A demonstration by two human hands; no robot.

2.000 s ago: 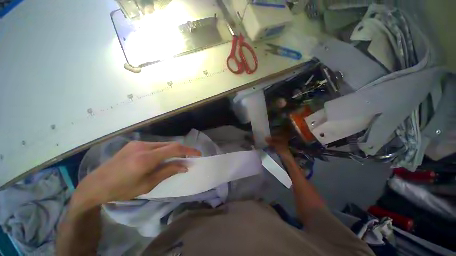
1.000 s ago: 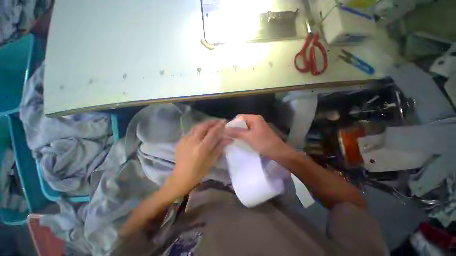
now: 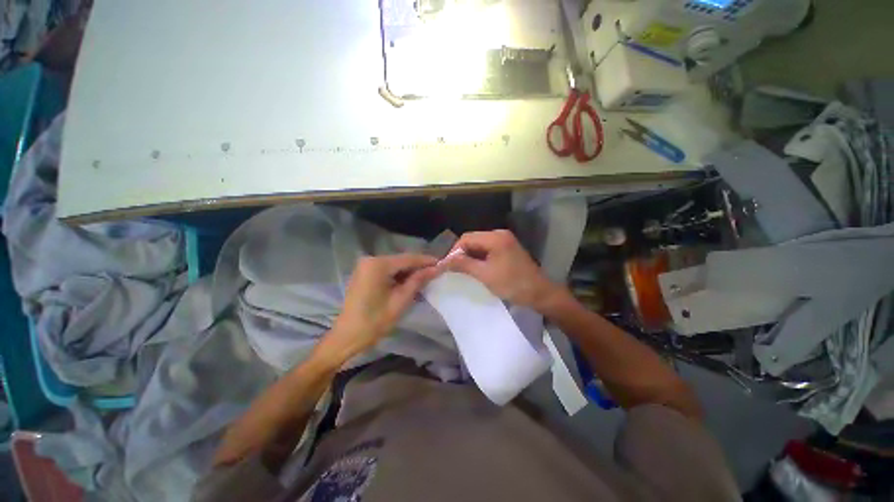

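A white strip (image 3: 490, 338) hangs in a loop over my lap, its upper end pinched between both hands just below the table's front edge. My left hand (image 3: 385, 294) holds the end from the left with thumb and fingertips. My right hand (image 3: 502, 268) grips it from the right, its fingertips close to the left ones. Grey fabric (image 3: 294, 284) lies under and left of my hands over my lap. A narrow white end (image 3: 566, 380) hangs beside my right forearm.
Red-handled scissors (image 3: 575, 127) and blue thread snips (image 3: 655, 140) lie on the sewing table (image 3: 225, 108) near the machine head (image 3: 637, 74). Grey cut pieces (image 3: 774, 284) pile at right. A turquoise bin (image 3: 54, 377) stands left, a pink bin (image 3: 44, 471) lower left.
My left hand has come from the flat strip to its end, where my right hand joined it. Over the last second both hands stayed together there. The view has shifted.
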